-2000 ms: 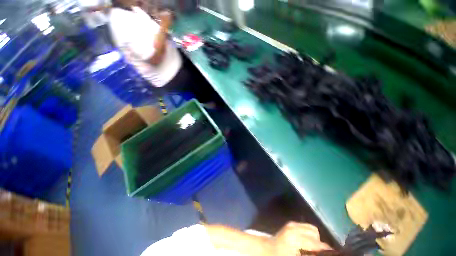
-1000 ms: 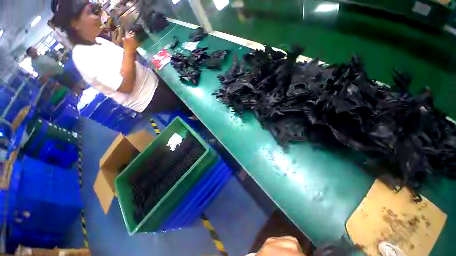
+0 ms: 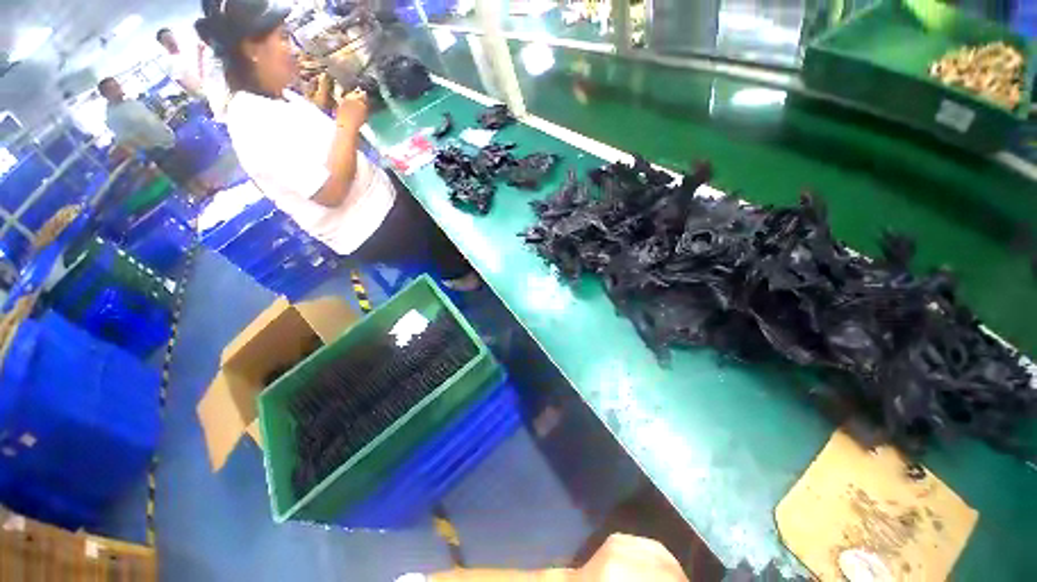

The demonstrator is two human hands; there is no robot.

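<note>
My left hand [image 3: 635, 560] shows at the bottom edge, left of the bench. Its fingers are mostly cut off by the frame, so its grip is hidden. A dark bit of a black leafy piece [image 3: 764, 571] shows at the bottom edge just right of it; I cannot tell whether the hand holds it. My right hand is not in view. The tan cardboard pad [image 3: 876, 500], with dark specks, lies on the bench at the lower right, with a white ring [image 3: 868, 566] at its bottom. The main heap of black pieces [image 3: 773, 284] lies behind the pad.
A small black bunch [image 3: 483, 171] lies farther up the green bench [image 3: 603, 375]. A green crate [image 3: 375, 398] of black rows sits on blue crates [image 3: 455, 438], beside an open carton [image 3: 256, 352]. A person [image 3: 307, 159] sits beyond. A green bin [image 3: 910, 85] holds tan pieces.
Two seconds ago the left hand was higher in view, with a black piece by its fingers over the pad. Now the hand is lower and cut off. The view has shifted and shows the tan bin.
</note>
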